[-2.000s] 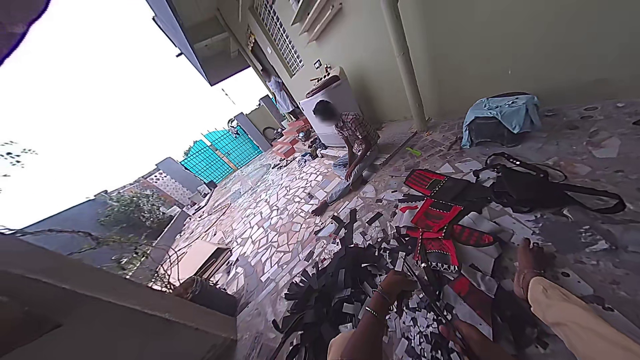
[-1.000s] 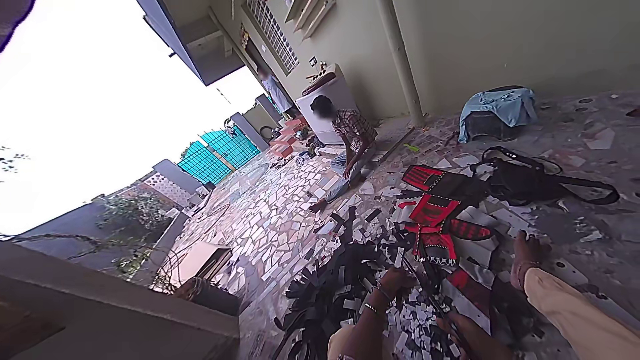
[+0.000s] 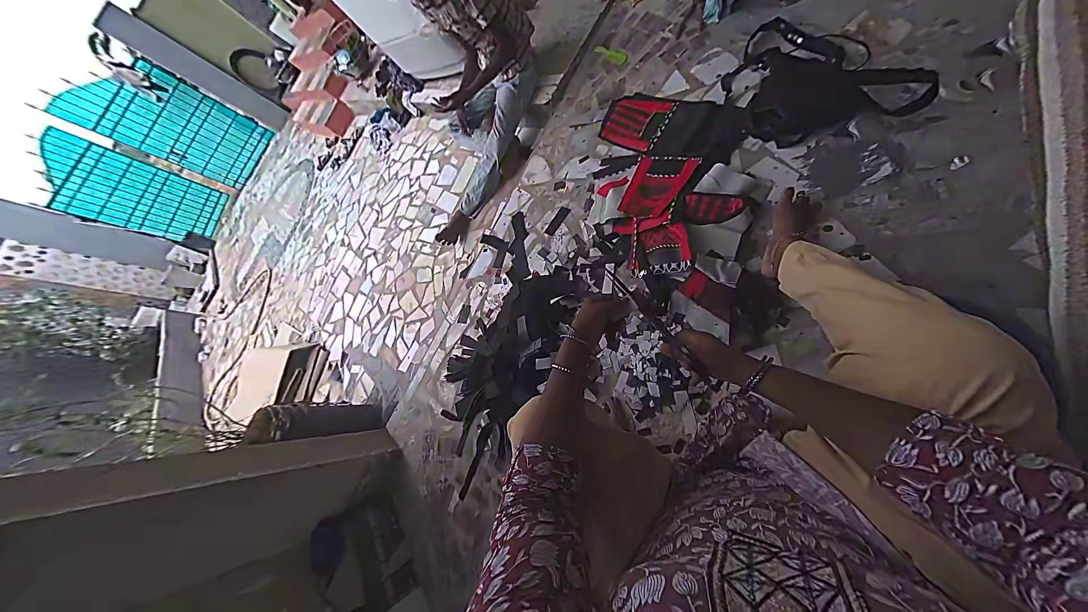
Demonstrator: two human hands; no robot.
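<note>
My left hand [image 3: 602, 316] is at the centre, fingers curled beside a heap of black strips [image 3: 510, 340]; whether it grips a strip is too small to tell. My right hand [image 3: 699, 353] is closed on a long, thin dark tool [image 3: 650, 310], perhaps scissors, which slants up toward my left hand. Small white and dark cut pieces [image 3: 650, 370] lie scattered on the floor below and between my hands. Just beyond them are red and black patterned fabric pieces [image 3: 659, 187], spread flat on the floor.
A black bag [image 3: 790, 98] with straps lies at the upper right, past my bare foot [image 3: 795, 212]. Another person [image 3: 484, 102] sits on the mosaic floor [image 3: 340, 272] farther off. A low wall [image 3: 204, 501] stands at the lower left, with a flat box [image 3: 272, 374] beyond it.
The view has tilted down and now shows more of my lap and sleeves. My hands stay by the black strips and cut pieces.
</note>
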